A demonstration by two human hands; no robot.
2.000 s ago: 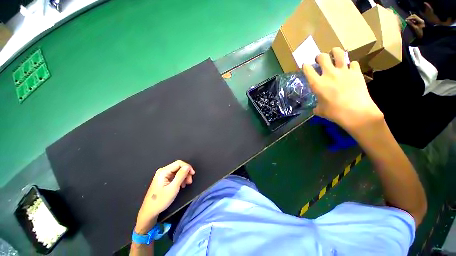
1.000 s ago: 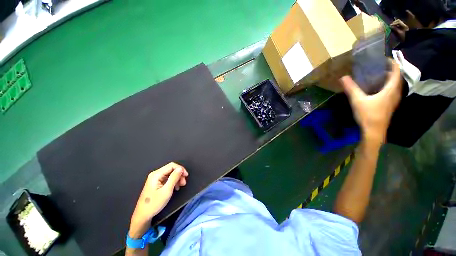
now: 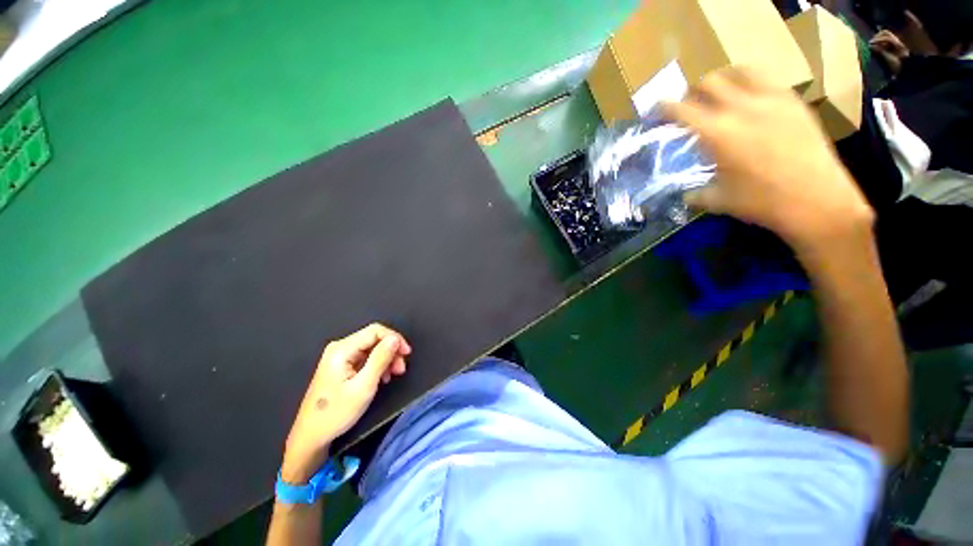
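My right hand (image 3: 763, 149) is blurred and holds a crumpled clear plastic bag (image 3: 649, 171) over the right edge of the right parts bin (image 3: 551, 211). The bag hides part of that black bin, which has loose dark parts inside. My left hand (image 3: 357, 379) rests at the front edge of the dark work mat (image 3: 309, 256), fingers curled, with a blue wrist strap (image 3: 309, 486) on the wrist. Whether it pinches anything small cannot be seen.
The left parts bin (image 3: 115, 459), heaped with white pieces, stands at the mat's left end. Cardboard cartons (image 3: 736, 48) stand behind my right hand. A green PCB panel (image 3: 21, 149) lies on the long green surface (image 3: 352, 64). Another person's dark sleeve (image 3: 939, 128) is at the right.
My right hand has come back from the far right of the cartons and now holds a clear bag at the right bin. The PCB panel has shifted left since the earliest frame. My left hand has hardly moved.
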